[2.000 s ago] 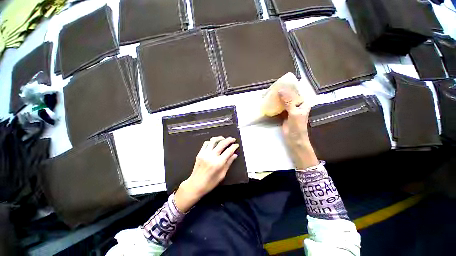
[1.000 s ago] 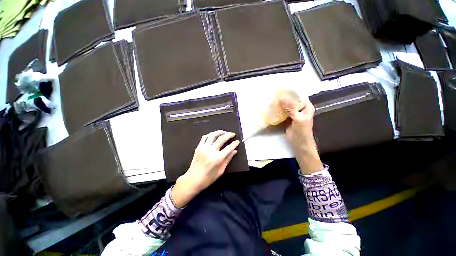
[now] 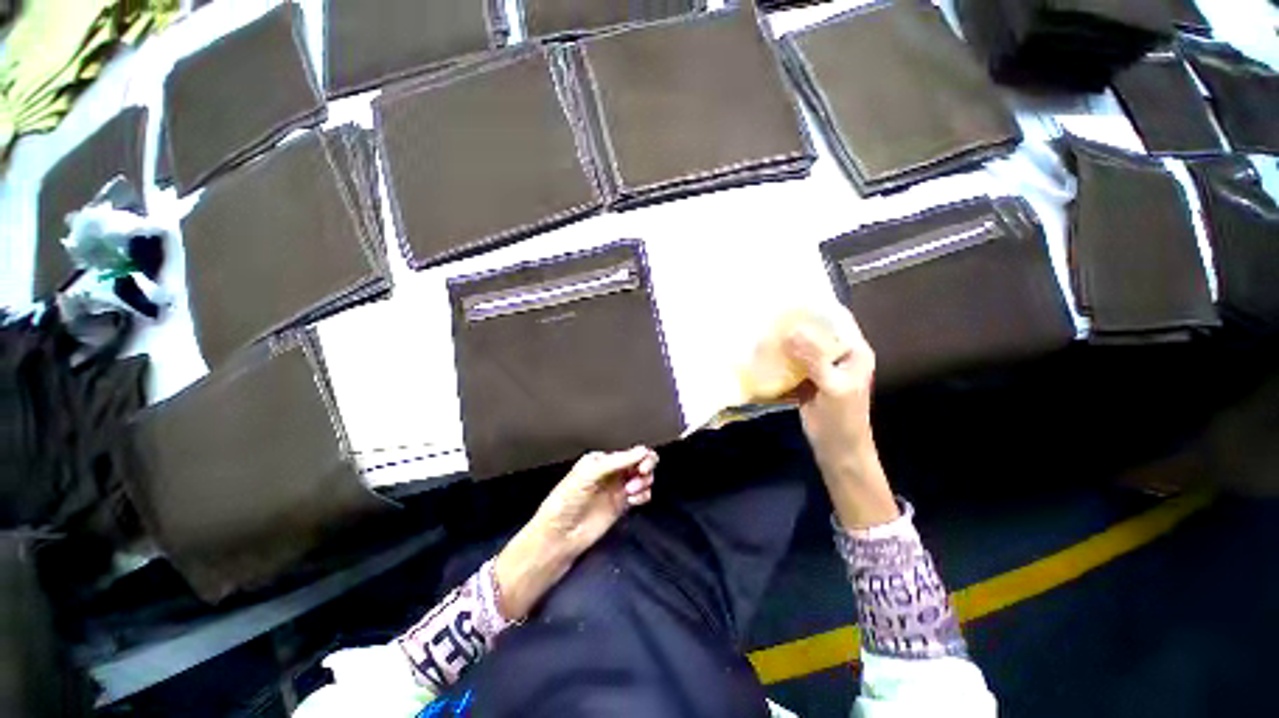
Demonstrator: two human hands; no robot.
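Note:
A dark brown zippered panel lies on the white-covered table, its pale zip near the top edge. My right hand is closed around a yellowish glue bottle. The bottle's thin nozzle points left, with its tip at the panel's lower right corner. My left hand is at the panel's bottom edge near that corner, fingers curled with thumb and fingertips together. Whether it pinches the edge cannot be told.
A stack of zippered panels lies to the right. Plain brown panel stacks stand in rows behind. A dark heap and a crumpled plastic bag are at left. A tall dark block stands far right.
My left hand has moved from the top of the panel down to its bottom edge, and its fingers have curled. The bottle has moved down along the panel's right edge to the lower corner.

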